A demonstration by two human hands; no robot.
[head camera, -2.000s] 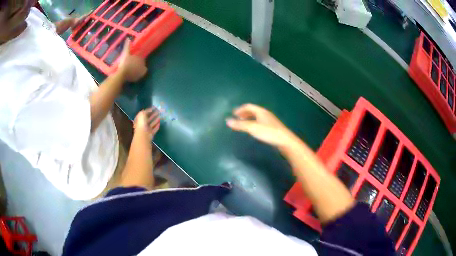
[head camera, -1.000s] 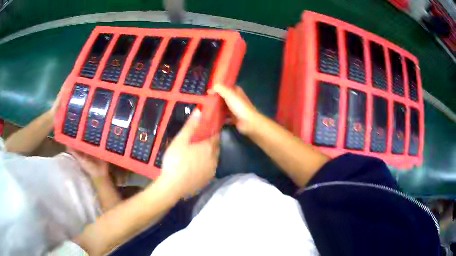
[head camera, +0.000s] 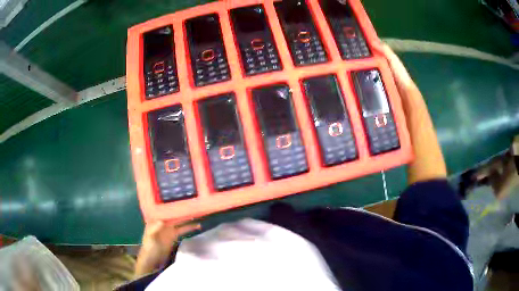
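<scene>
A red-orange foam phone tray (head camera: 135, 122) is held up in front of me, above the green bench. Its pockets, in two rows, hold black keypad phones (head camera: 282, 131) with dark screens and red rings around the centre button. My left hand (head camera: 162, 241) holds the tray at its near left corner, with the fingers partly under it. My right hand (head camera: 396, 67) holds the tray's right edge; its fingers are mostly hidden by the tray. Whether other trays lie under this one cannot be told.
The glossy green bench (head camera: 68, 170) runs left and right behind the tray, with a pale rail (head camera: 102, 90) along its far side. A pale, blurred shape (head camera: 34, 267) is at the lower left. The floor with dark items shows at the lower right.
The view has turned. A tray now fills the middle, held in both my hands. The other person and the second tray stack seen beside it are out of view.
</scene>
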